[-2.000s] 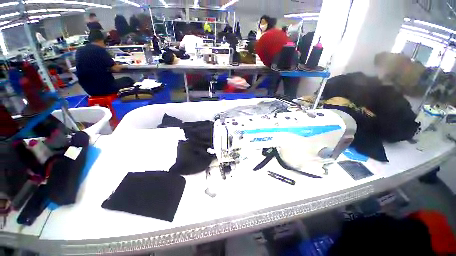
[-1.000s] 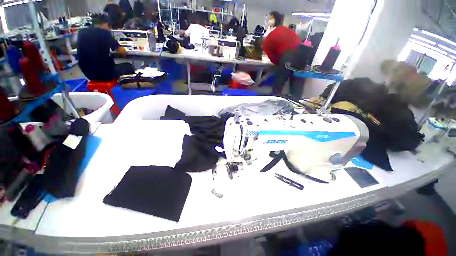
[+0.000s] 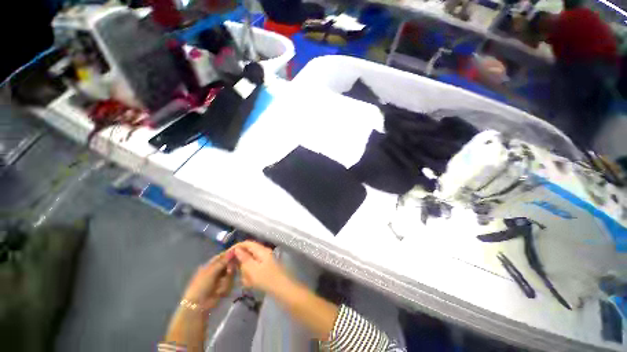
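Note:
My left hand (image 3: 210, 278) and my right hand (image 3: 260, 267) meet at the fingertips in front of the table's front edge, low in the view. A tiny reddish spot shows where the fingertips touch; whether it is thread or part of a finger is unclear. A flat black cut panel (image 3: 320, 187) lies on the white table. A crumpled black heap of garment pieces (image 3: 412, 148) lies behind it. The white lockstitch machine (image 3: 570, 206) is blurred at the right. Dark thread snips (image 3: 515, 275) and a forked black strip (image 3: 531, 251) lie beside it.
A second machine (image 3: 113, 55) stands at the far left, with a tangled red thread clump (image 3: 117, 113) near it. A black folded piece (image 3: 230, 113) lies on a blue sheet. A white trough (image 3: 330, 69) is behind the table. A dark green heap (image 3: 41, 282) is on the floor.
The view has swung left and down. Both my hands have come into view, fingertips together. The second machine, the red thread clump and the floor at the left now show.

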